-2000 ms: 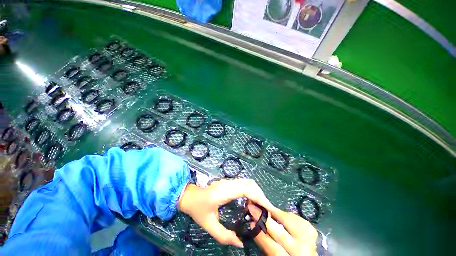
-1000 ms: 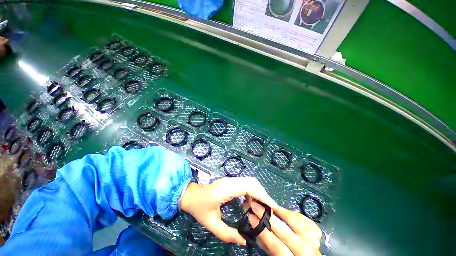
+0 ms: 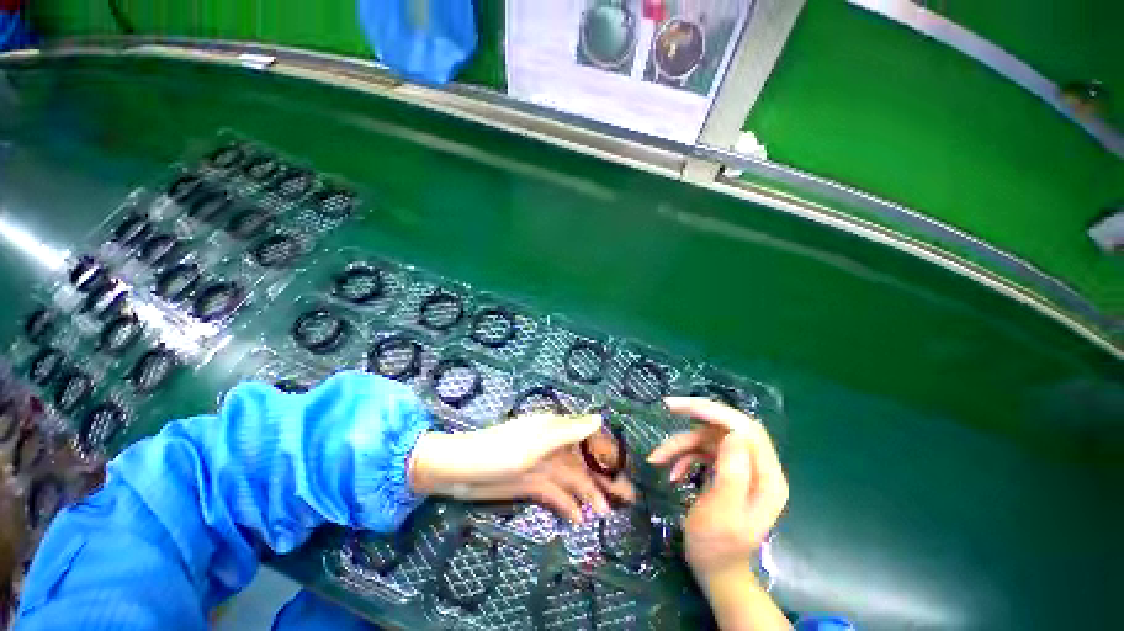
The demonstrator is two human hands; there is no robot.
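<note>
My left hand reaches in from the left over a clear plastic tray. Its thumb and fingers hold a black ring, tilted up on edge. My right hand is just right of it, with curled fingers apart and not touching the held ring. A dark shape shows beside its fingertips; I cannot tell whether it is a ring in the tray. Other black rings lie in the tray's textured pockets. My hands hide part of the tray.
More clear trays with black rings lie at the left on the dark green surface. A metal rail runs along the green wall behind. An instruction sheet and a blue cloth item hang there.
My hands were together around the black ring. They are now apart, with the ring in my left hand and my right hand to the right. The view has shifted slightly.
</note>
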